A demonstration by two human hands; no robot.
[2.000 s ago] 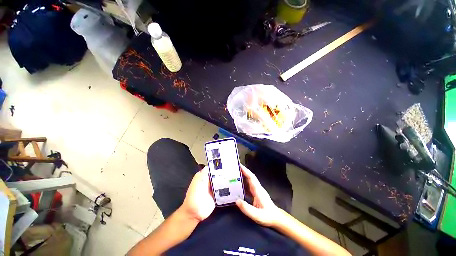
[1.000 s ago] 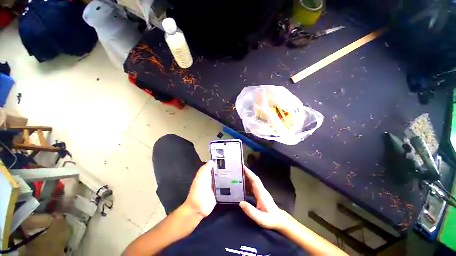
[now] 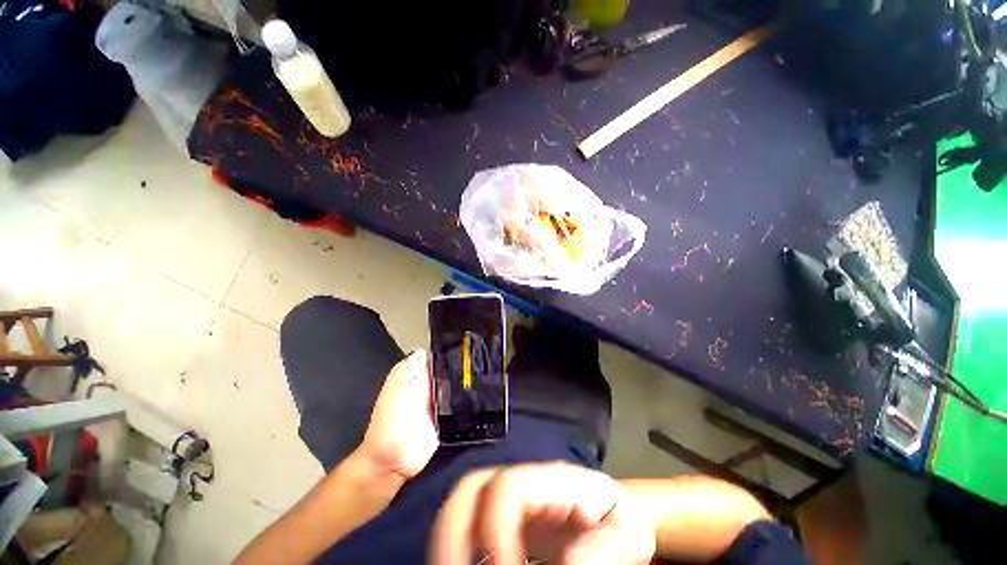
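The smartphone (image 3: 468, 370) is upright over my lap. Its screen is mostly dark, with a photo and a bright yellow stripe in the middle. My left hand (image 3: 404, 422) holds the phone at its left edge. My right hand (image 3: 536, 516) is off the phone, below it near my body; it is blurred, with the fingers curled and apart, and nothing shows in it. The plastic bag of snack food (image 3: 548, 230) lies on the dark table (image 3: 707, 210) just beyond the phone, with orange-yellow pieces inside.
A bottle (image 3: 308, 83) stands at the table's left edge. Shears (image 3: 618, 50) and a pale ruler (image 3: 674, 91) lie at the back. A steam iron (image 3: 867, 292) is on the right, beside a speckled pad (image 3: 872, 243). A wooden stool (image 3: 762, 447) is partly under the table.
My right hand has let go of the phone and moved down and back. The screen has changed from a white page to a dark photo. The view has shifted, moving the table things left.
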